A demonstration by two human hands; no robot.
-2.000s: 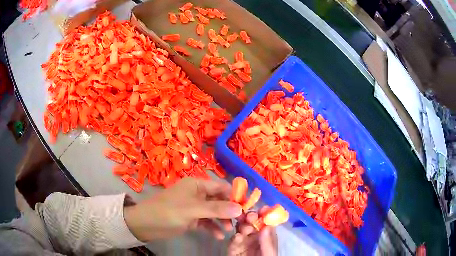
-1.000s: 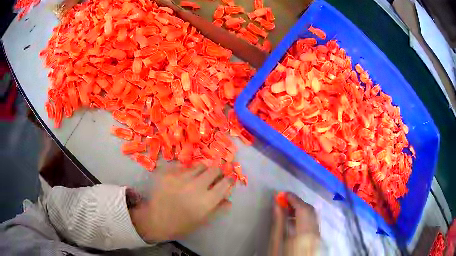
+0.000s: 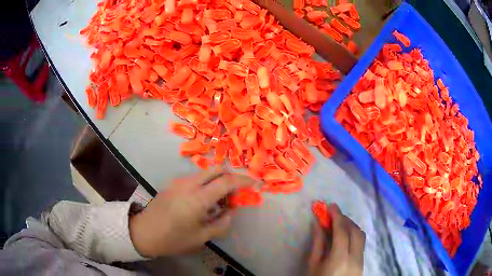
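A wide heap of orange plastic parts (image 3: 216, 81) lies on the pale tabletop (image 3: 270, 237). My left hand (image 3: 189, 210) is at the heap's near edge, blurred, with one or more orange parts (image 3: 247, 198) at its fingertips. My right hand (image 3: 339, 242) is at the bottom, right of my left hand and below the blue bin, cut off by the frame's edge. It holds an orange part (image 3: 322, 214) between thumb and fingers. The blue plastic bin (image 3: 359, 172), full of the same parts, stands right of the heap.
A cardboard tray (image 3: 302, 27) with some orange parts stands beyond the heap, against the bin. A dark green surface (image 3: 442, 21) runs behind the bin. A brown box (image 3: 100, 156) is below the table edge at left, with a red stool (image 3: 27, 75) on the grey floor.
The view has shifted, so heap and bin appear further right. My left hand has gone from the heap's edge to having orange at its fingertips. My right hand still holds a part, after both hands met earlier.
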